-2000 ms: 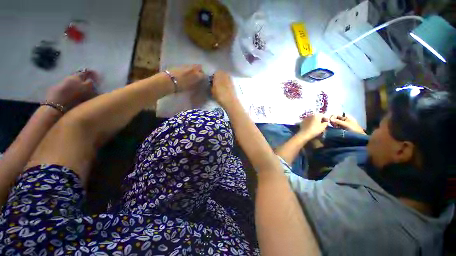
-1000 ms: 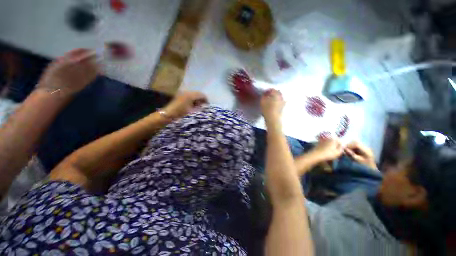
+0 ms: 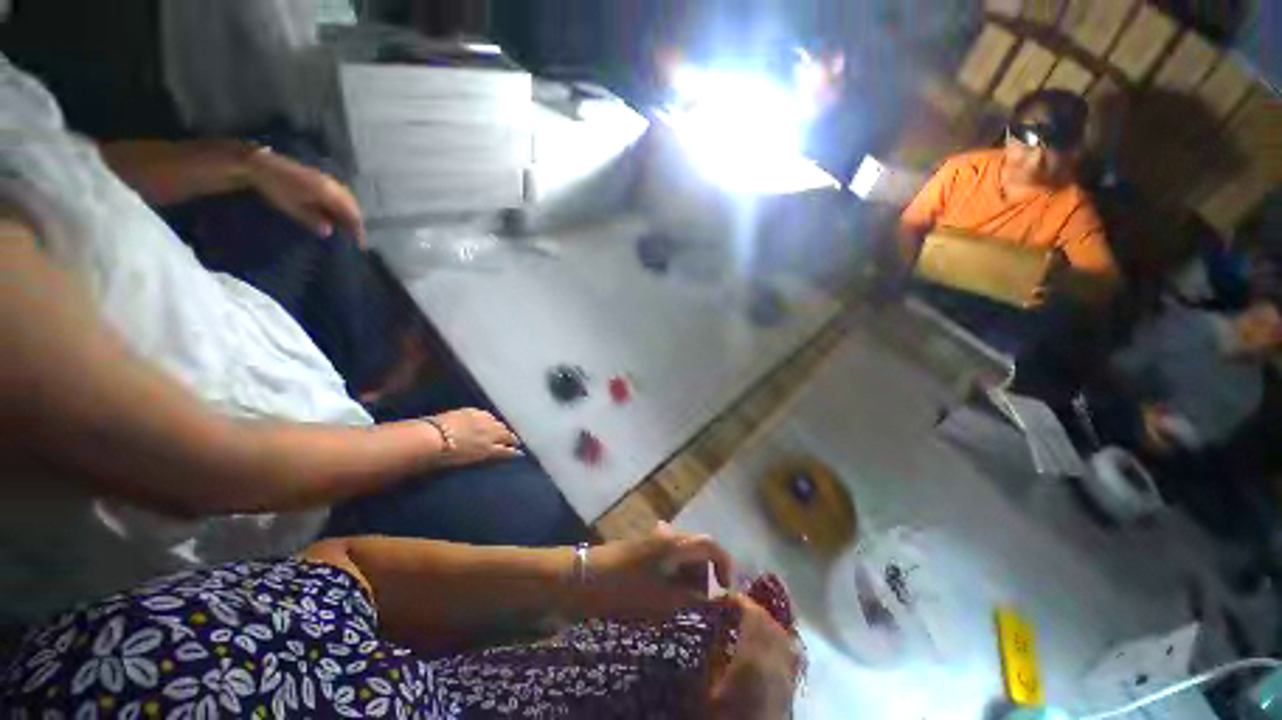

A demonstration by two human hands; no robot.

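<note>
My left hand [image 3: 658, 566], with a bracelet at the wrist, is above my lap at the lower centre, its fingers bent together. My right hand [image 3: 756, 661] is just below and right of it, fingertips close to the left ones. A tiny pale piece [image 3: 713, 580] shows between the fingertips; blur hides its shape and whether both hands hold it. A dark red heap of small parts [image 3: 772, 599] lies at the table edge just beyond my right hand, partly hidden by it.
Yellow-brown disc [image 3: 807, 504], clear plastic bag [image 3: 879, 598] and yellow item [image 3: 1018, 656] lie beyond my hands. Black heap [image 3: 567, 383] and red heaps [image 3: 620, 390] are on the left table, past the wooden strip [image 3: 661, 495]. A neighbour's arm [image 3: 352, 447] is close left; a person in orange [image 3: 1005, 197] sits opposite.
The view has swung left and up, showing the far tables and other people. My hands, wide apart one second ago, are now close together. The neighbour's hand on the left now rests on their lap.
</note>
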